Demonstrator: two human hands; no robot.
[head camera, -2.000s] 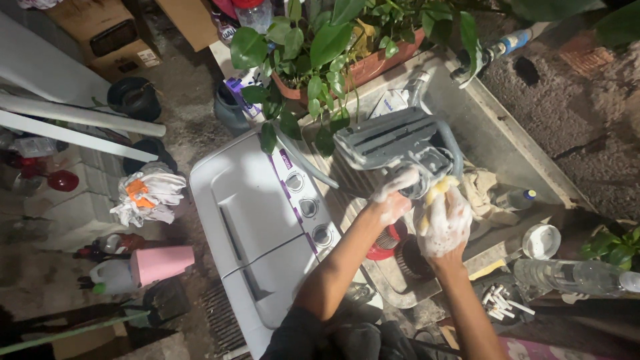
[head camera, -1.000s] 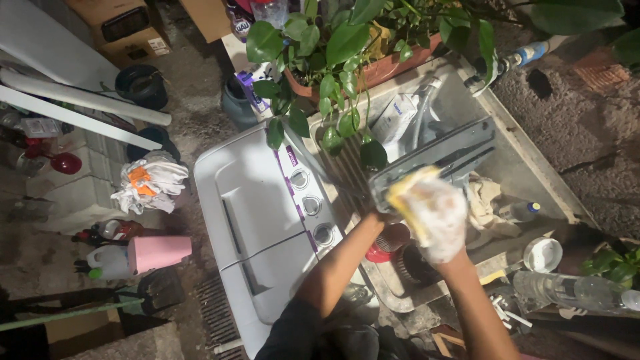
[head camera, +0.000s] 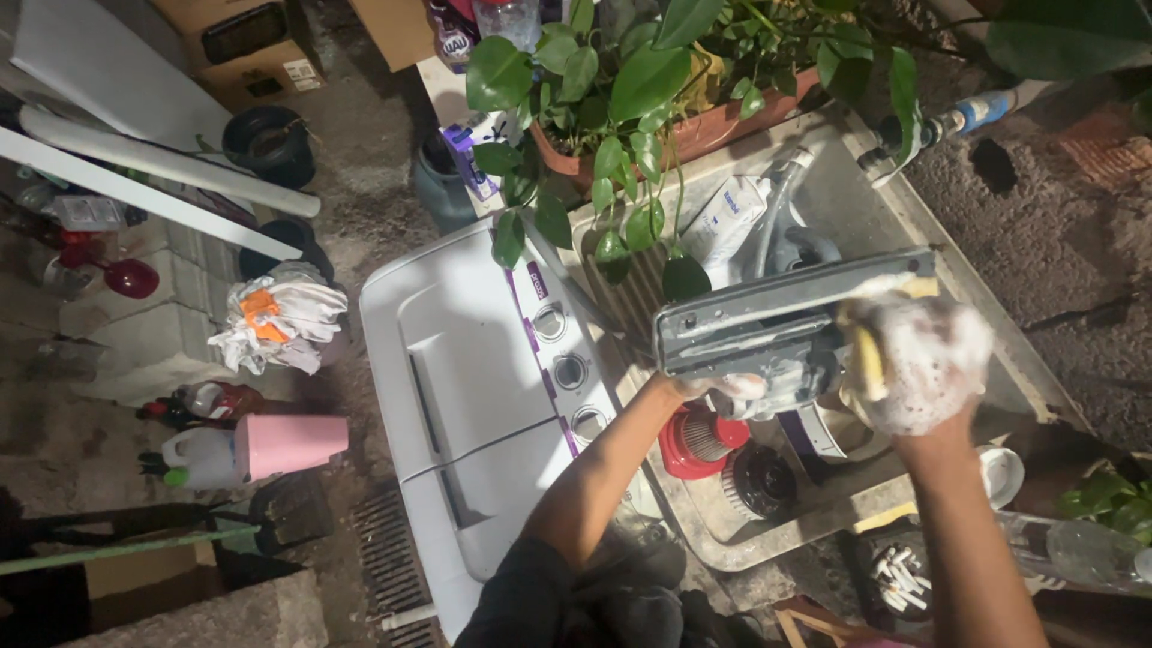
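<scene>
My left hand grips the lower edge of a wet grey plastic appliance part, perhaps a vacuum cleaner's floor head, held tilted over the concrete laundry sink. Thick suds cover my right hand, which holds a yellow sponge against the right end of the part. Below the part, a red pleated filter and a black round brush-like piece lie on the sink's ribbed side. A grey hose and a white carton are in the sink behind.
A white twin-tub washing machine stands left of the sink. Behind it is a terracotta planter with trailing leaves. A clear bottle lies at the right, near a dish of cigarette butts. A pink bucket is at far left.
The grey part has turned in my left hand, its long side now spanning the sink. My right hand with the sponge has moved to the part's right end.
</scene>
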